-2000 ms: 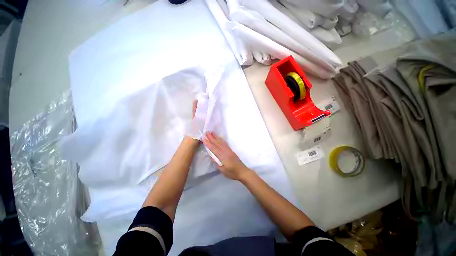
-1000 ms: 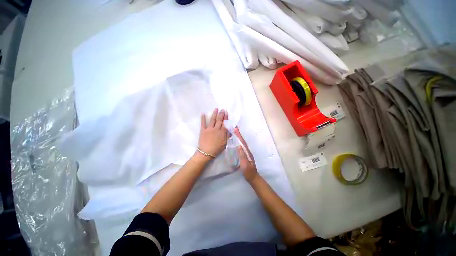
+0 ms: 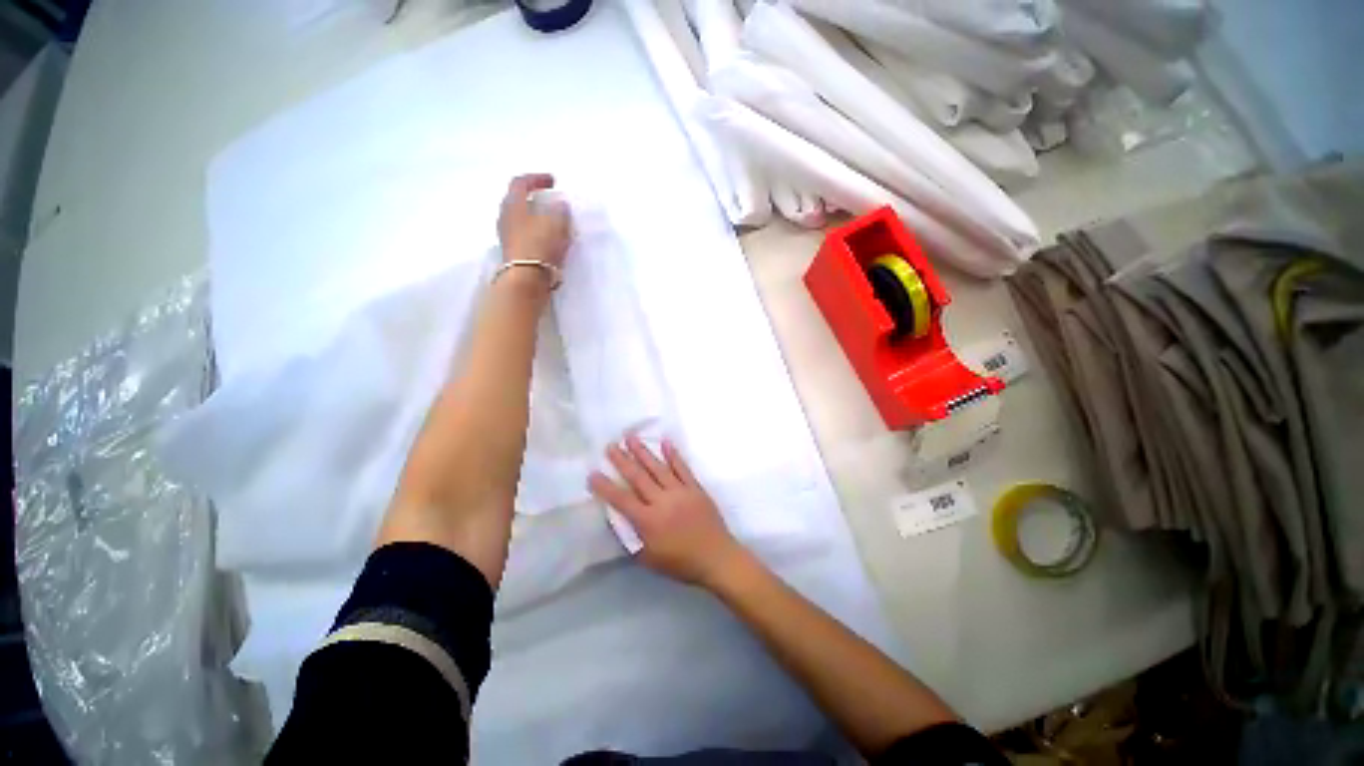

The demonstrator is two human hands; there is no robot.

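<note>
A thin white wrapping sheet (image 3: 374,359) lies over the white work board (image 3: 374,135), with its right part folded into a long narrow strip. A faint beige tint shows through beside the fold. My left hand (image 3: 534,225), with a bracelet on the wrist, is at the strip's far end, fingers curled on the sheet's edge. My right hand (image 3: 666,516) lies flat with fingers apart on the strip's near end and holds nothing.
Right of the board are a red tape dispenser (image 3: 898,322), barcode labels (image 3: 934,509), a yellow tape roll (image 3: 1044,530) and stacked taupe bags (image 3: 1159,404). White rolls (image 3: 853,127) lie at the far side, clear plastic bags (image 3: 112,509) at left, a dark tape roll (image 3: 554,14) at top.
My left hand has moved away from me to the fold's far end. My right hand has shifted left and lies flat. The sheet's right side now shows as a straight folded strip.
</note>
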